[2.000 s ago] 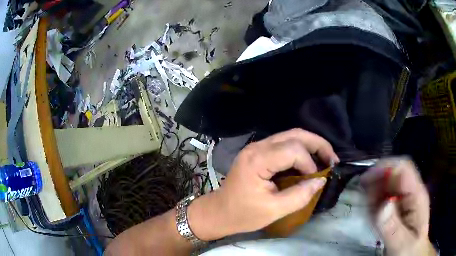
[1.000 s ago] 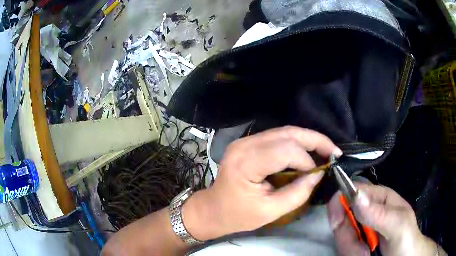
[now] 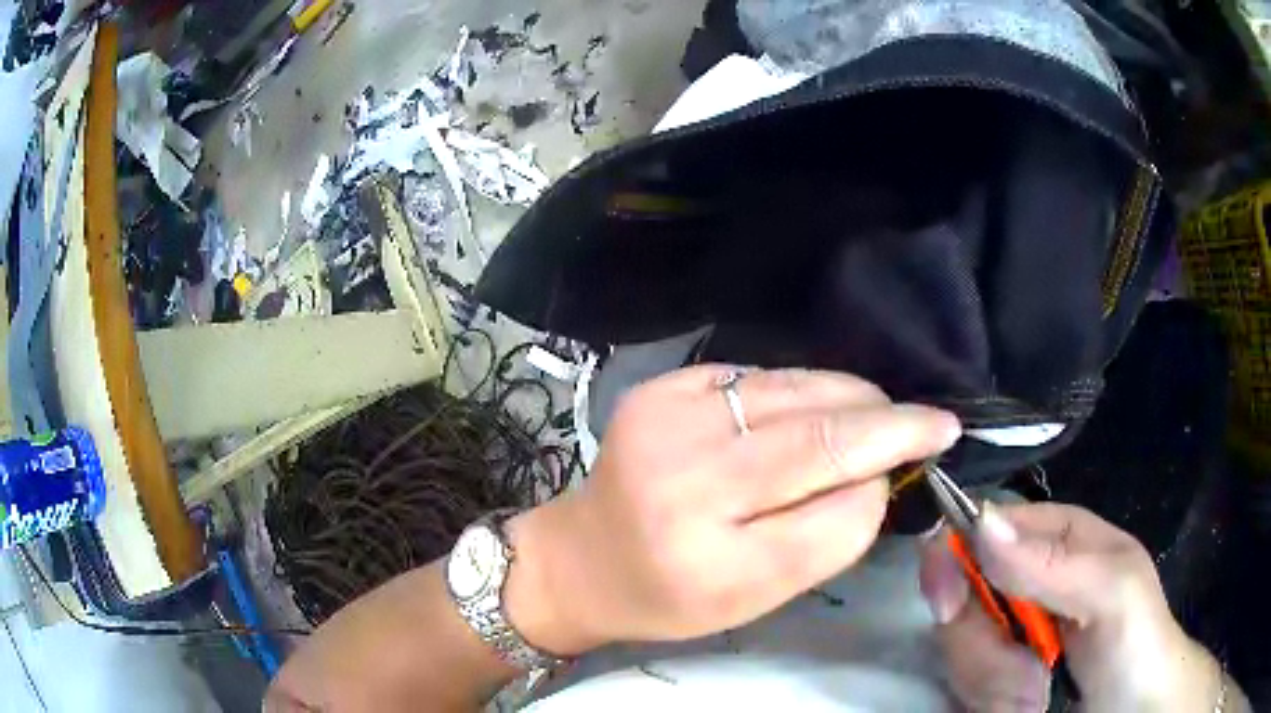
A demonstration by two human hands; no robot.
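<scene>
The dark jeans point(image 3: 836, 237) lie in front of me with their wide waist opening towards me. My left hand point(image 3: 767, 488), with a ring and a wristwatch, pinches the near edge of the waistband point(image 3: 1031, 411). A small bit of the tan-orange patch point(image 3: 909, 481) shows beside its fingertips; the rest is hidden under the hand. My right hand point(image 3: 1038, 599) holds snips point(image 3: 1006, 599) with orange handles. Their silver blades point up-left and end close to my left fingertips. Whether the blades touch a thread cannot be told. A small whitish piece point(image 3: 1015, 435) shows at the waistband.
A pale lap cloth point(image 3: 836, 627) with thread bits lies under my hands. At the left are a wooden-edged table point(image 3: 105, 279), a blue container point(image 3: 53, 485) and a heap of dark cords point(image 3: 404, 502). White scraps point(image 3: 446, 153) litter the floor. A yellow crate point(image 3: 1234, 279) stands at right.
My left hand has turned over, showing its back and ring, and now covers most of the patch. The blurred right hand has come in with the snips, their blades now near the left fingertips.
</scene>
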